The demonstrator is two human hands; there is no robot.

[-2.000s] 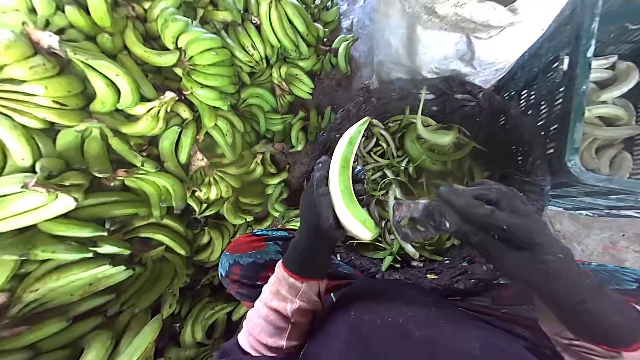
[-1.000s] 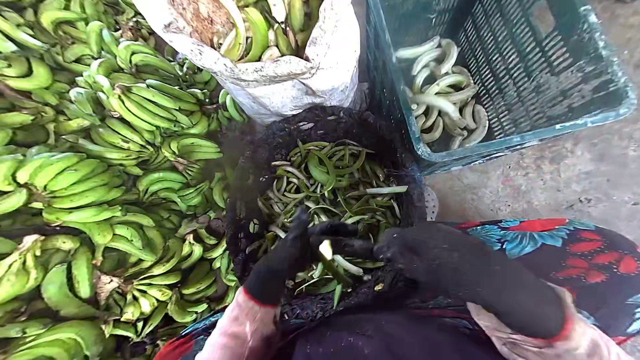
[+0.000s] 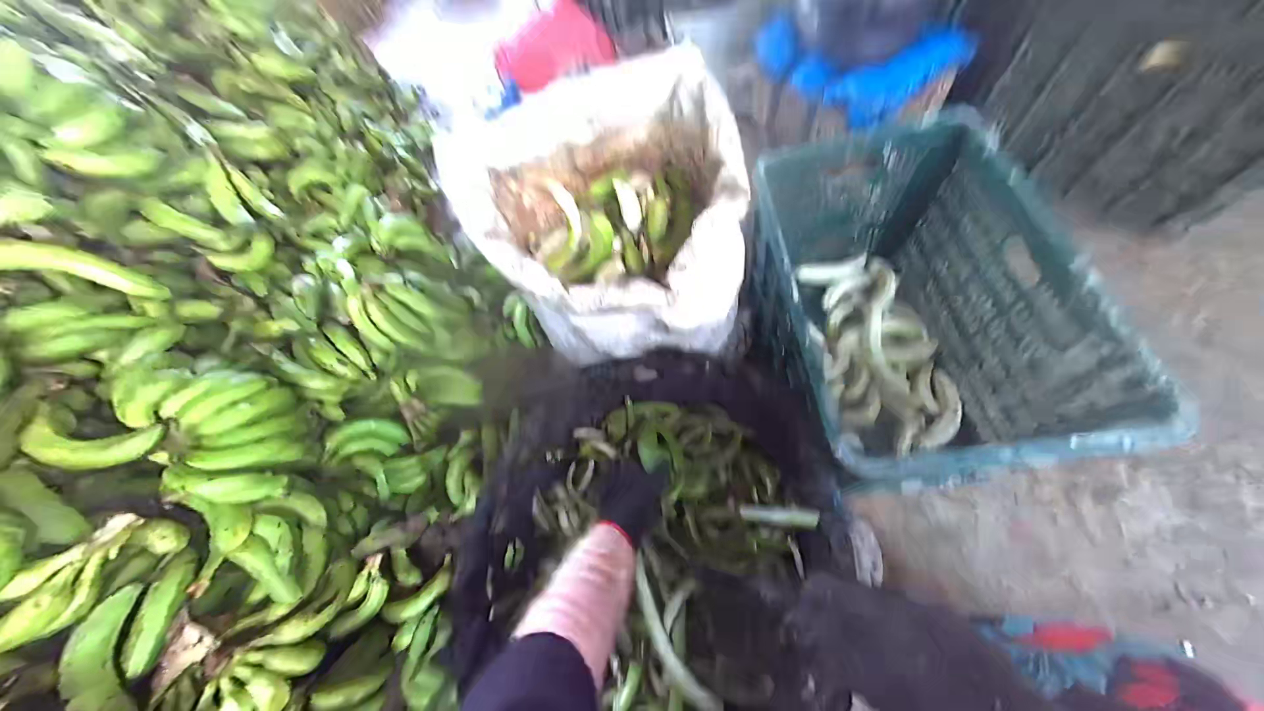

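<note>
In a dark gloved cuff with a red edge, my left hand (image 3: 632, 497) reaches into the black container of green peels (image 3: 711, 464); its fingers are blurred among the peels. My right hand (image 3: 810, 617), also in a dark glove, is at the container's near right side, blurred, and whether it holds anything cannot be told. A pale strip (image 3: 780, 516) lies on the peels to the right of my left hand. Long peel strips (image 3: 660, 632) lie between my two hands.
Green banana or plantain bunches (image 3: 237, 425) cover the left side. Beyond the container stands a white sack (image 3: 716, 232) with green and pale pieces inside. A green plastic crate (image 3: 1007, 459) at the right holds peeled fruit (image 3: 879, 346). Something blue (image 3: 889, 79) lies behind.
Two seconds ago my left hand held a partly peeled green fruit upright; that fruit is no longer seen there. My left hand has moved forward into the peels. The view has shifted, showing more of the sack and crate.
</note>
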